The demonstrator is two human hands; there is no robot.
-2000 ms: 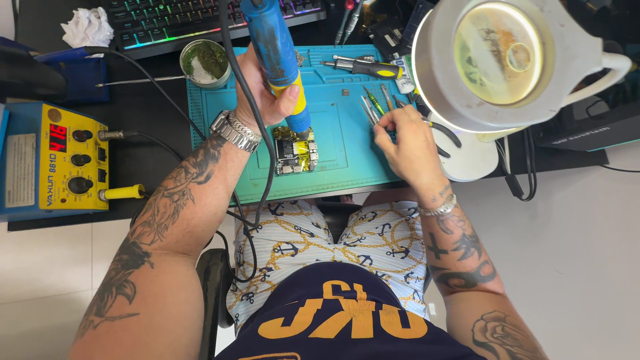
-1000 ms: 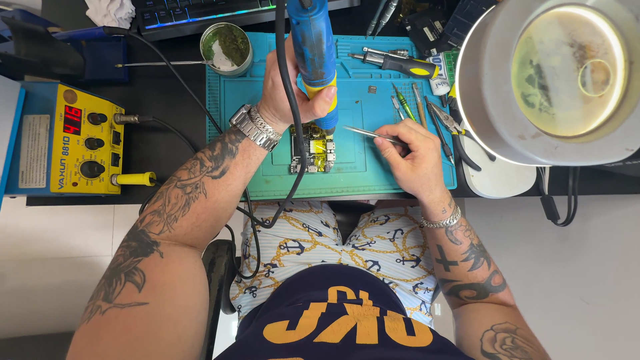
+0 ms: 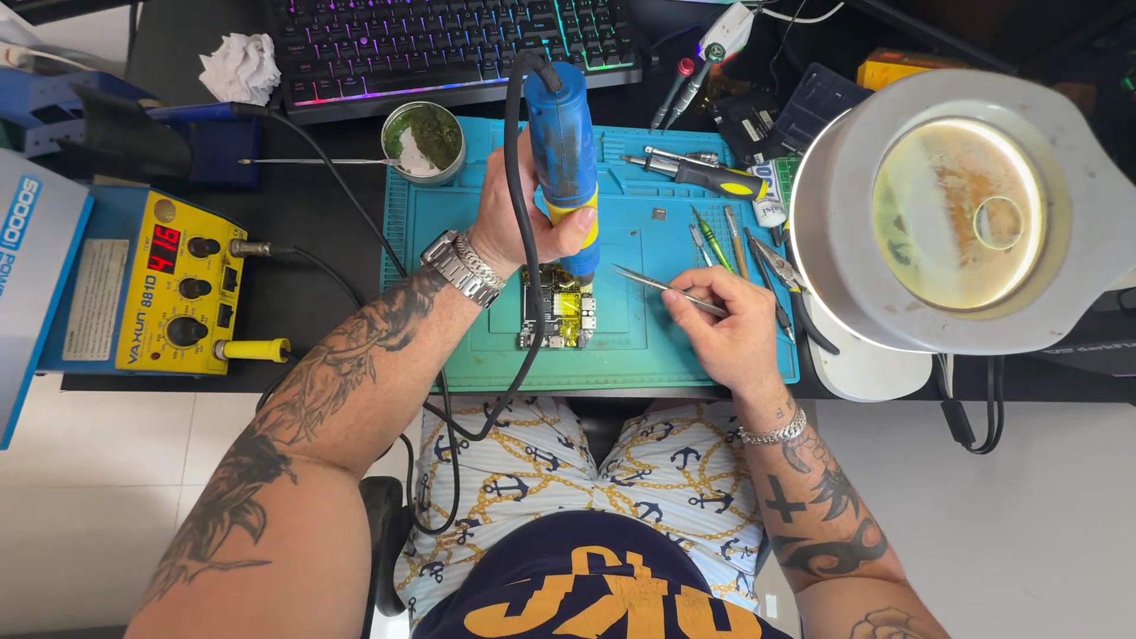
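Note:
My left hand (image 3: 524, 213) grips a blue and yellow hot-air gun (image 3: 564, 133), its nozzle pointing down over the upper right of a small circuit board (image 3: 537, 321). Yellow film covers part of the board, which lies on a teal silicone repair mat (image 3: 479, 364). Between the fingers of my right hand (image 3: 723, 324) are metal tweezers (image 3: 652, 281), their tips pointing up-left, to the right of the nozzle and apart from the board. A small square metal piece (image 3: 658, 214) lies on the mat above the tweezers.
A hot-air station (image 3: 177, 284) stands left, its cable (image 3: 524, 222) looping over the mat. Near the keyboard (image 3: 461, 44) is a round tin (image 3: 424, 142). Screwdriver (image 3: 701, 174), pliers (image 3: 781, 266) and slim tools lie right, beside a large magnifier lamp (image 3: 958, 213).
My right hand was low over the slim tools two seconds ago; it has since moved left and now holds the tweezers. The left hand keeps the hot-air gun over the board.

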